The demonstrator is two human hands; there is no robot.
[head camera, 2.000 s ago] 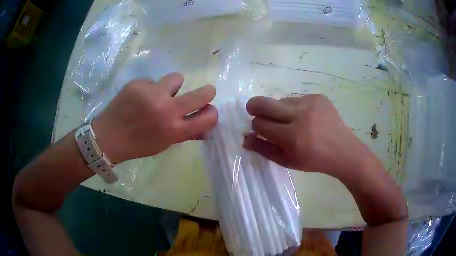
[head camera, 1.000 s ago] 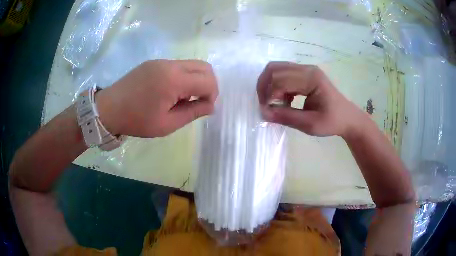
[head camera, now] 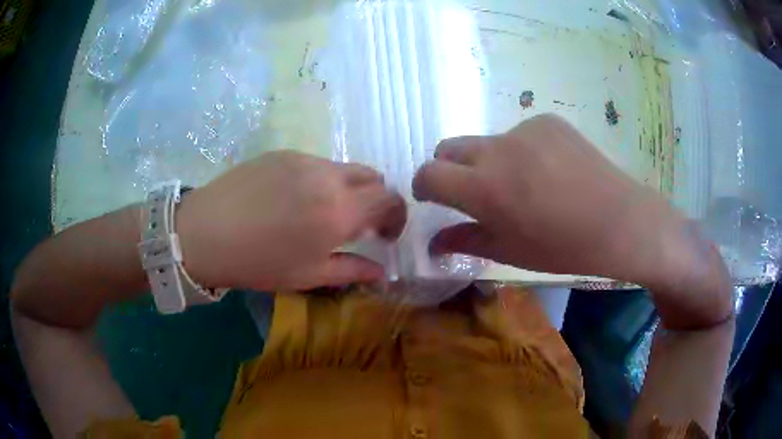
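A clear poly bag of white sticks [head camera: 399, 86] lies lengthwise on the table in front of me, its near end at the table's front edge. My left hand [head camera: 296, 223] and my right hand [head camera: 532, 201] are at the near end of the bag, one on each side, fingers curled on the clear film. Loose film [head camera: 429, 290] hangs a little over the edge between them. The fingertips are blurred and partly hidden by the backs of the hands.
The worn cream table [head camera: 549, 60] has dark stains and yellowish tape marks. Crinkled clear film [head camera: 184, 107] lies at the left. A clear-wrapped pack [head camera: 716, 129] lies at the right. A dark green floor [head camera: 141, 360] shows at the left.
The bag of sticks has moved from overhanging the front edge to lying flat on the table. Both hands have shifted from its far end to its near end.
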